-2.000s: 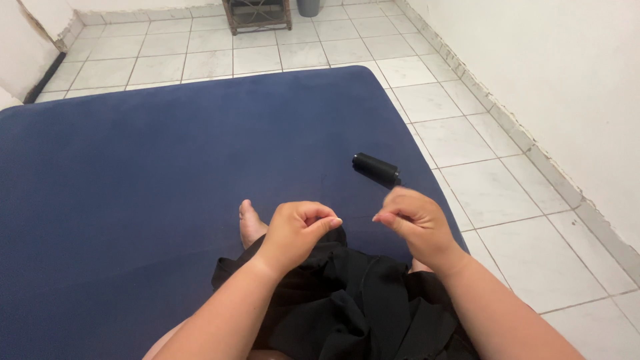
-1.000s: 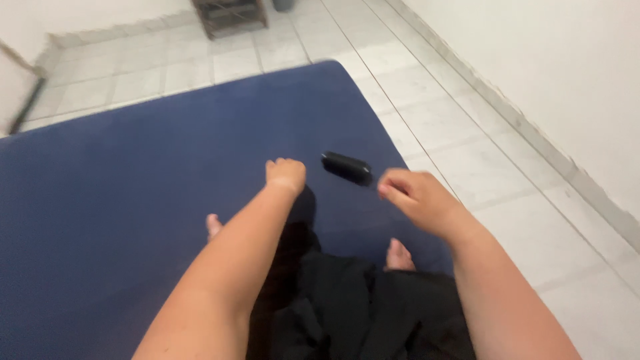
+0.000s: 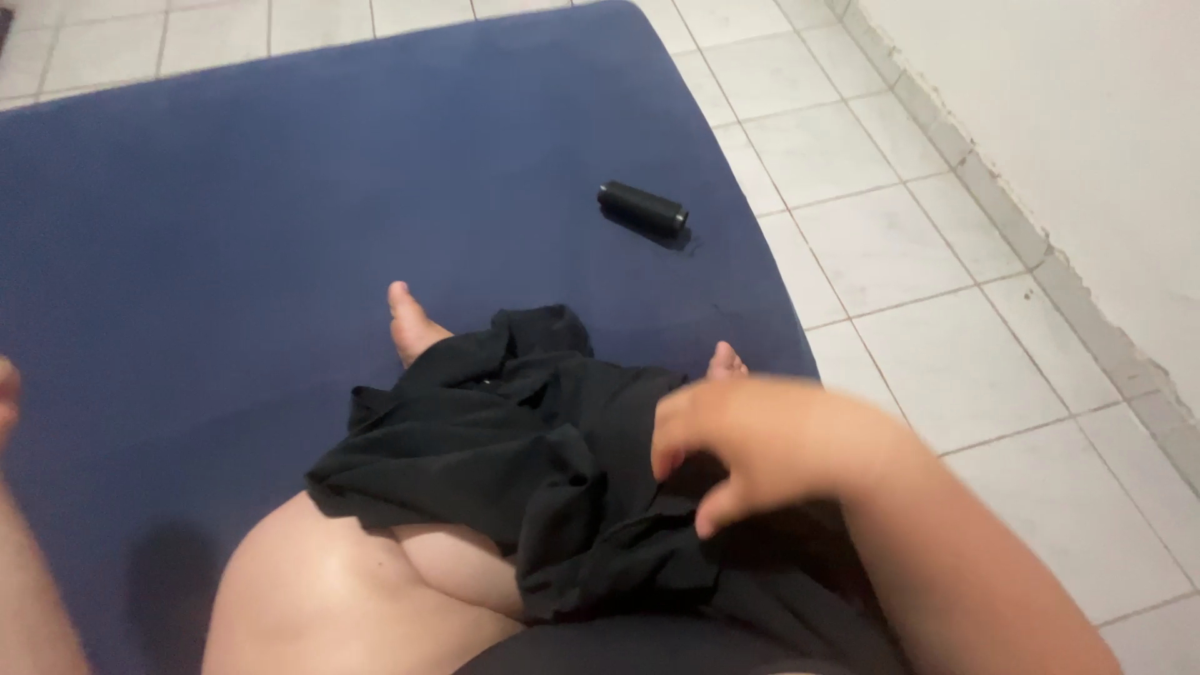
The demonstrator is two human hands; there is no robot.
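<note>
A bunched black cloth (image 3: 469, 441) lies over my legs. Above its right part is my right hand (image 3: 759, 450), blurred, with thumb and fingers apart and nothing seen between them. At the left edge of the view only part of my left hand (image 3: 7, 398) shows, away from the cloth; its fingers are cut off by the frame. A spool of black thread (image 3: 643, 211) lies on its side on the blue fitted sheet of a bed (image 3: 281, 206), beyond my feet, with a loose bit of thread by its right end.
The bed's right edge runs close to my right foot (image 3: 727, 361). Past it are white floor tiles (image 3: 909, 234) and a white wall (image 3: 1078, 112) with a rough grey base strip. My left foot (image 3: 412, 328) rests on the sheet.
My left hand has moved from above the bed's middle to the far left edge. My right hand has gone from near the thread spool to above the cloth. The view has tilted down.
</note>
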